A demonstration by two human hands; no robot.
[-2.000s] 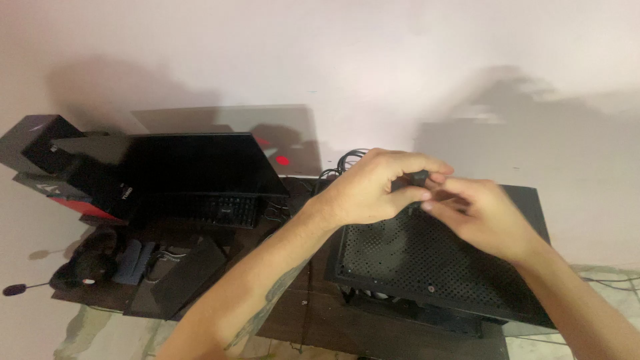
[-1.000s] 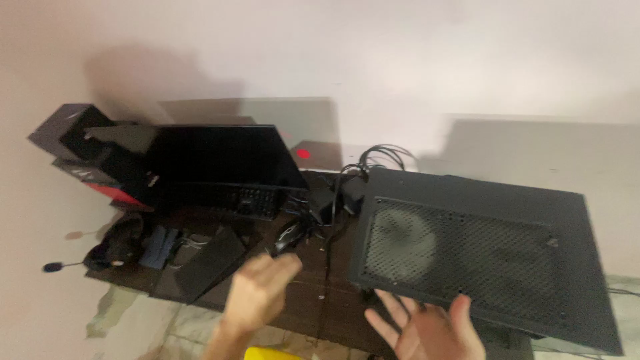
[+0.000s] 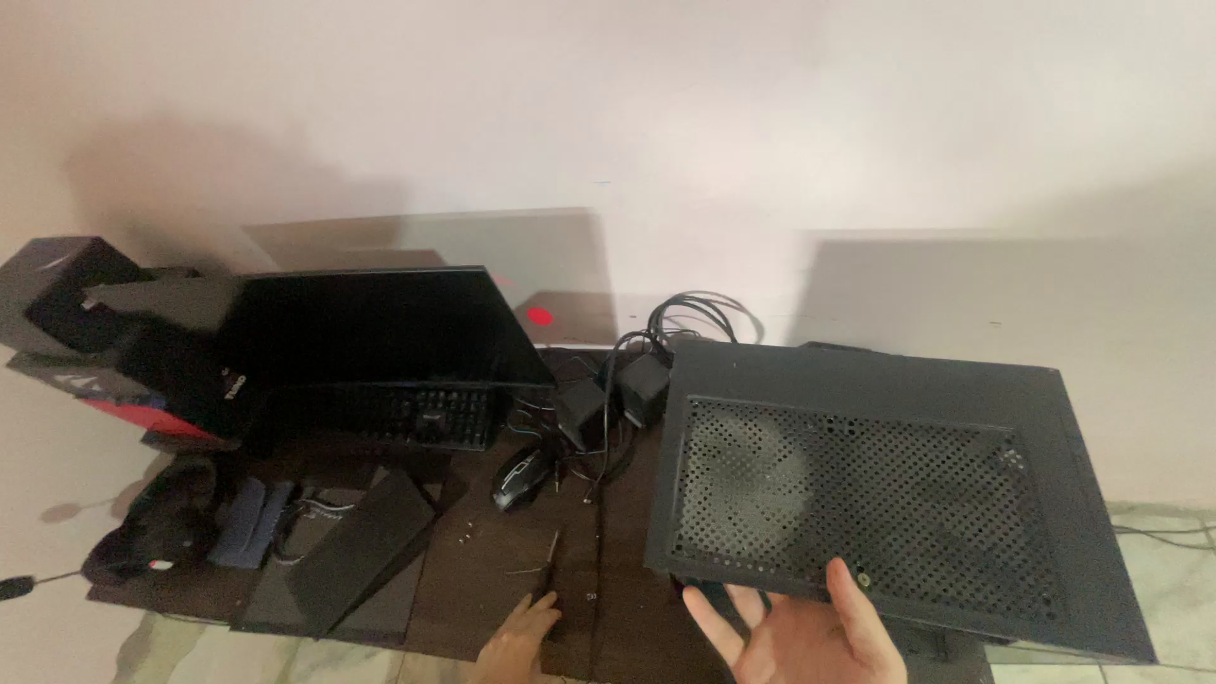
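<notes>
A black computer case (image 3: 855, 494) with a perforated panel stands at the right. My right hand (image 3: 807, 627) is at its near edge, palm up, the thumb by the mesh and the fingers spread below the edge; whether it bears any weight I cannot tell. My left hand (image 3: 521, 638) is low on the dark wooden desk (image 3: 475, 579), its fingers on or beside a thin tool (image 3: 551, 560), perhaps a screwdriver; its grip is unclear. Small screws (image 3: 465, 539) lie on the desk near the tool. A black computer mouse (image 3: 522, 478) sits farther back.
A monitor (image 3: 370, 328) stands behind a black keyboard (image 3: 418, 418) at the left. Boxes (image 3: 57, 294), a headset (image 3: 157, 522) and a black flat panel or box (image 3: 366, 551) are also there. Black cables (image 3: 693, 309) run behind the case, against the wall.
My hands were together above the case two seconds ago and have parted. The left has come down to the desk, and the right to the case's near edge. The view has shifted.
</notes>
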